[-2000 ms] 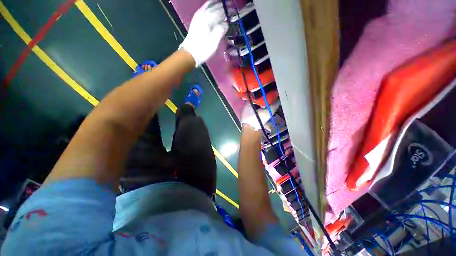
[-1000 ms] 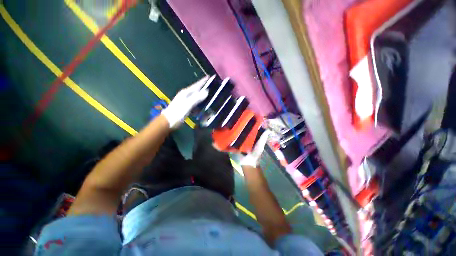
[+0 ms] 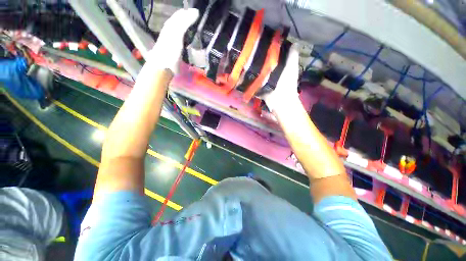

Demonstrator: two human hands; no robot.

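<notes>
A row of several flat black boxes (image 3: 219, 45), with orange-red pieces (image 3: 247, 46) between some of them, stands on edge like a stack on its side. It is over the pink-lined shelf (image 3: 225, 100). My left hand (image 3: 176, 38), in a white glove, presses the left end of the row. My right hand (image 3: 287, 81), in a white glove, presses the right end. The row is clamped between both hands. Whether it touches the shelf I cannot tell. The fingertips are partly hidden or overexposed.
More black boxes (image 3: 368, 135) with orange-red pieces lie on the shelf to the right, with blue cables (image 3: 378, 61) behind. A small orange-yellow round object (image 3: 407, 164) is at the shelf front. Grey posts (image 3: 110, 38) stand at the left. A person in blue (image 3: 20, 76) is at far left; grey clothing shows lower left.
The view has turned toward the shelf. The row of boxes, held low beside the rack a second ago, is now up over a pink-lined shelf, still between both hands.
</notes>
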